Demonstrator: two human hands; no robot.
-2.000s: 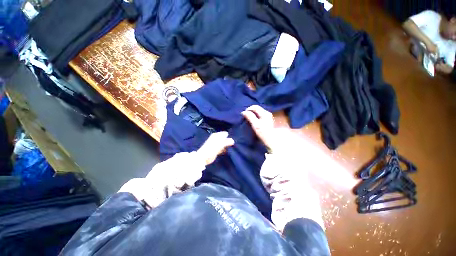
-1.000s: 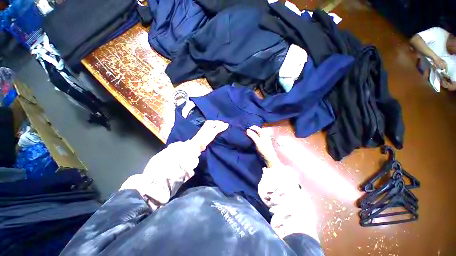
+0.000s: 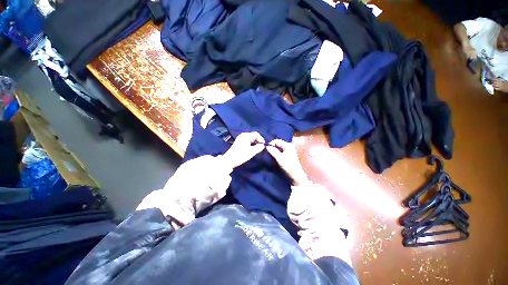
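Observation:
A navy jacket point(image 3: 262, 186) lies in front of me at the table's edge, with one sleeve stretched to the upper right. A hanger hook shows at its collar on the left. My left hand point(image 3: 248, 147) and my right hand point(image 3: 284, 157) meet at the jacket's front edge, fingertips almost touching. Both pinch the navy cloth there. The button itself is too small to make out.
A garment pile point(image 3: 250, 44) covers the table's far side, with a pale label point(image 3: 327, 67) on it. Black hangers point(image 3: 437, 214) lie at right. Folded dark garments point(image 3: 92, 28) are at upper left. A person point(image 3: 483, 47) is at the upper right.
My hands have come together at the jacket's front edge and pinch it between the fingertips. One second ago they were apart on the cloth.

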